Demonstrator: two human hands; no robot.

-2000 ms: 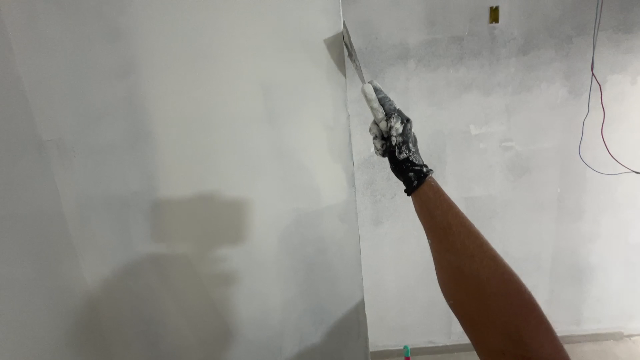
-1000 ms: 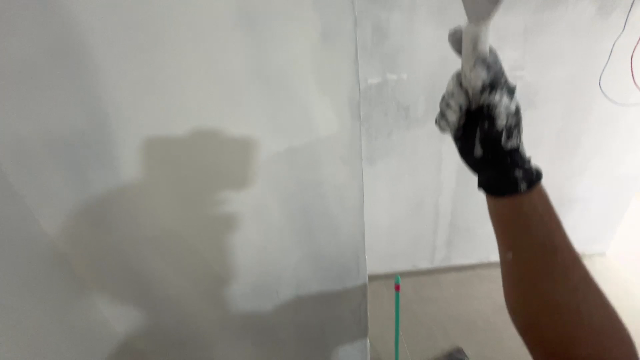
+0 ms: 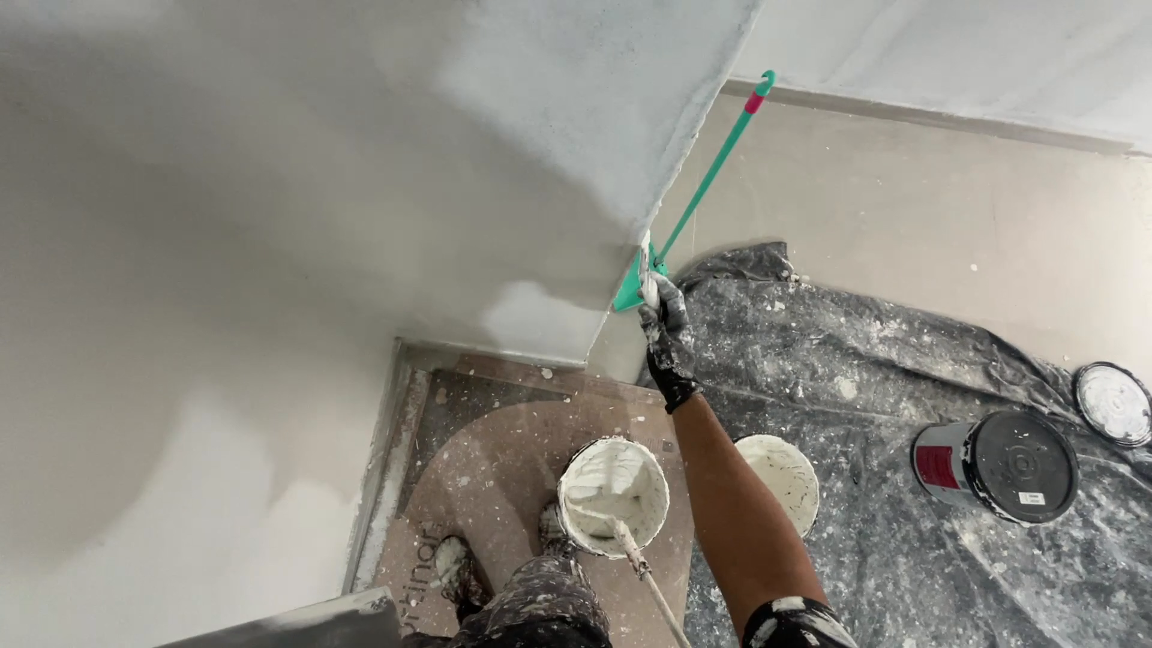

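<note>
My right hand (image 3: 669, 337), in a black glove smeared with white compound, grips the pale handle of a putty knife (image 3: 645, 267). The knife's blade is at the outer corner edge of the grey-white wall (image 3: 540, 108). My left hand is out of sight; a wide metal blade (image 3: 297, 623) with white compound on its edge shows at the bottom left, its holder hidden. Near my feet stands an open bucket of white compound (image 3: 615, 495), a stick-handled tool (image 3: 643, 571) standing in it. A second open bucket (image 3: 781, 477) is partly behind my forearm.
A green long-handled dustpan (image 3: 711, 171) is beyond the wall corner. A spattered dark plastic sheet (image 3: 864, 360) covers floor at the right, bearing a lidded bucket (image 3: 1021, 463) and a loose lid (image 3: 1114, 403). Brown board (image 3: 504, 450) lies under my feet.
My right hand, with the putty knife, has moved from high on the wall edge down to its lower part. The view has tilted strongly down to the floor and buckets.
</note>
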